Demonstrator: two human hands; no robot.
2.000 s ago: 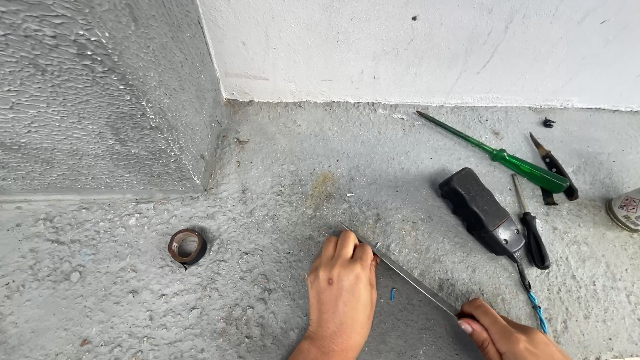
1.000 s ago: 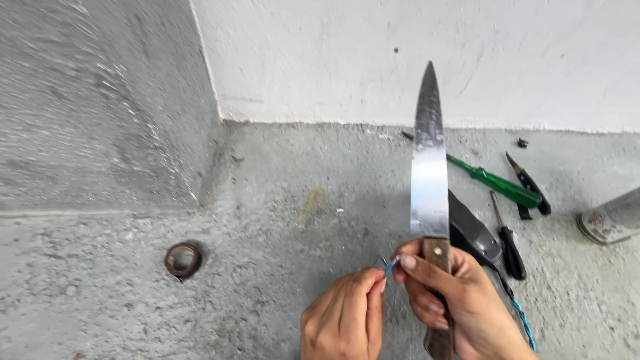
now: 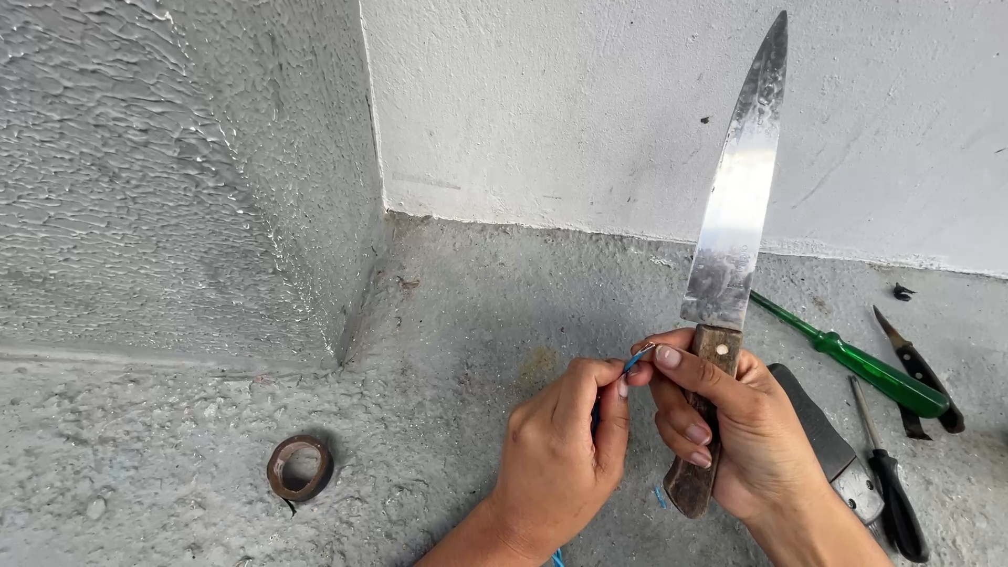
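Observation:
My left hand pinches a blue electrical wire between thumb and fingers, a bit of bare end showing at its tip. Close beside it on the right, my right hand holds a kitchen knife by its worn wooden handle, blade pointing up. Its thumb and forefinger meet at the wire's tip. More blue wire shows below my left wrist. A black device lies on the concrete floor, partly hidden behind my right hand.
A roll of black tape lies at left. On the right are a green screwdriver, a small black-handled knife, a black screwdriver and a black scrap. A blue scrap is near the knife handle. Walls stand behind and left.
Two seconds ago the knife was low against the floor by my left hand; it has been raised upright. Both hands have come together at the wire's tip.

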